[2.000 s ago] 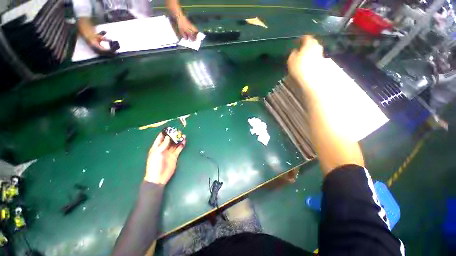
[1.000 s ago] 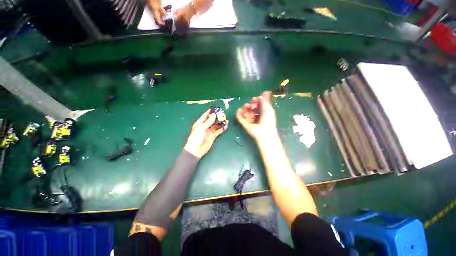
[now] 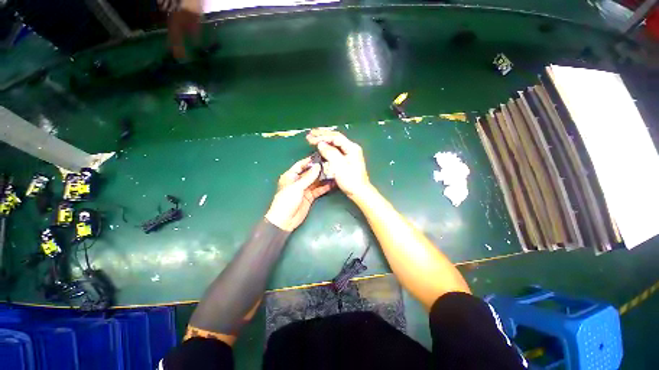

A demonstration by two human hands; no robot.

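My left hand [image 3: 295,196] and my right hand [image 3: 341,165] are together over the middle of the green bench [image 3: 238,181]. Both hold a small dark unit, likely a circuit board assembly [image 3: 320,163], mostly hidden by the fingers. My right fingers press on it from above and the right. My left hand cups it from below and the left. A bundled black cord [image 3: 350,272] lies at the bench's front edge, just below my hands.
Yellow-and-black boards with cords [image 3: 76,186] lie at left near another cord bundle [image 3: 163,219]. A crumpled white patch [image 3: 452,177] and leaning stacked boards [image 3: 531,173] are at right. Blue bins [image 3: 87,336] and a blue stool [image 3: 571,325] stand below. Another person's hand [image 3: 185,27] is opposite.
My right hand reached over the stack, came back to the middle, and now meets my left hand at the unit. The view has swung right. The hand opposite has moved over the line.
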